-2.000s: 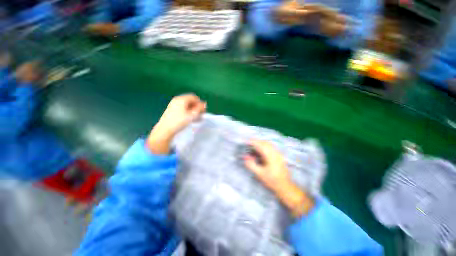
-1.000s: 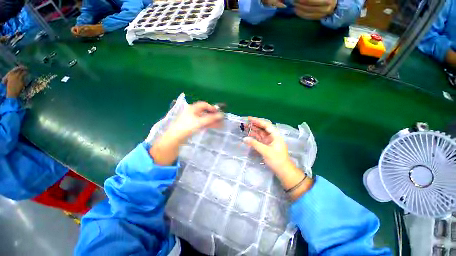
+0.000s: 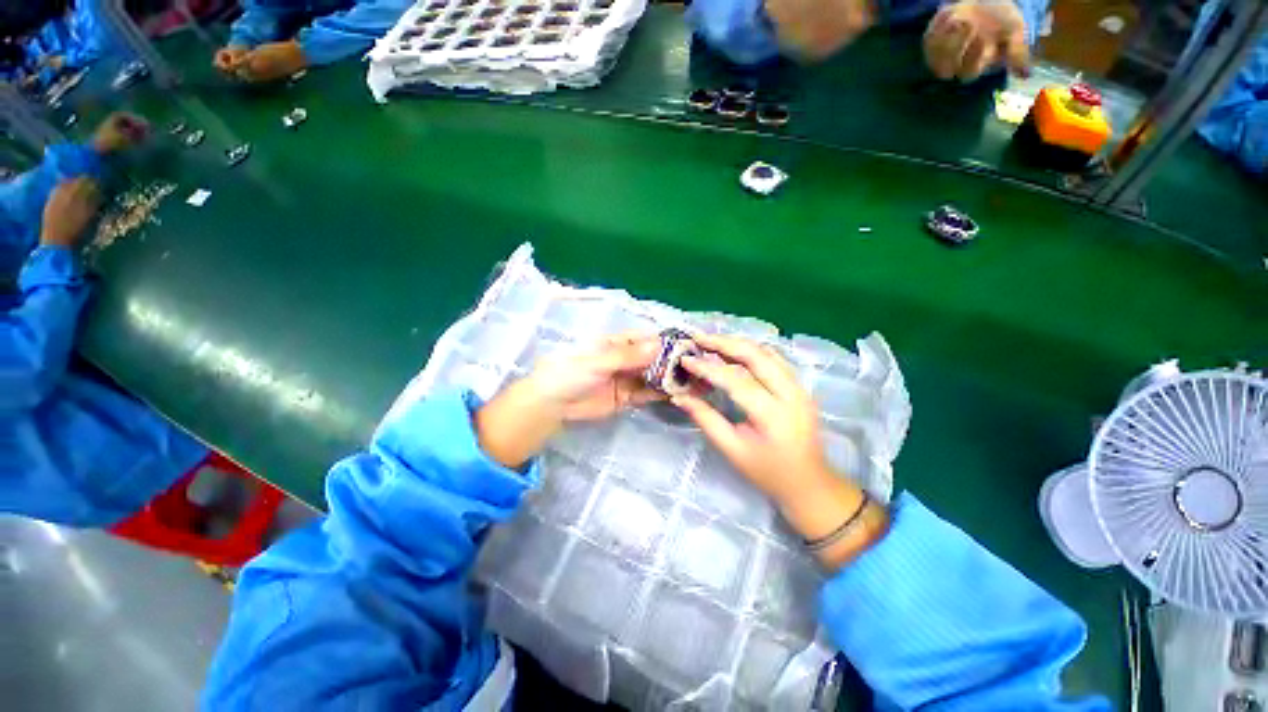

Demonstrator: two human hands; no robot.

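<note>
A watch case (image 3: 672,365) with a shiny silver edge and dark parts is held at the fingertips of both hands, above the far part of a translucent blister tray (image 3: 626,515). My left hand (image 3: 577,390) grips its left side. My right hand (image 3: 765,417) has its fingers on its right side. The fingers hide part of the case. The tray's visible square pockets look greyish, with crinkled edges. A pale-centred unit (image 3: 762,177) and a dark unit (image 3: 953,224) lie singly on the green belt beyond the tray.
A white fan (image 3: 1207,498) stands at right, with thin metallic sticks beside it. Across the belt are a full white tray (image 3: 508,42), several dark cases (image 3: 737,104), an emergency stop box (image 3: 1071,123) and other workers' hands. A pale-brown pile (image 3: 132,216) lies far left.
My hands have come together on the case; a second ago they were apart. A pale-centred unit now shows on the belt. The view has shifted slightly.
</note>
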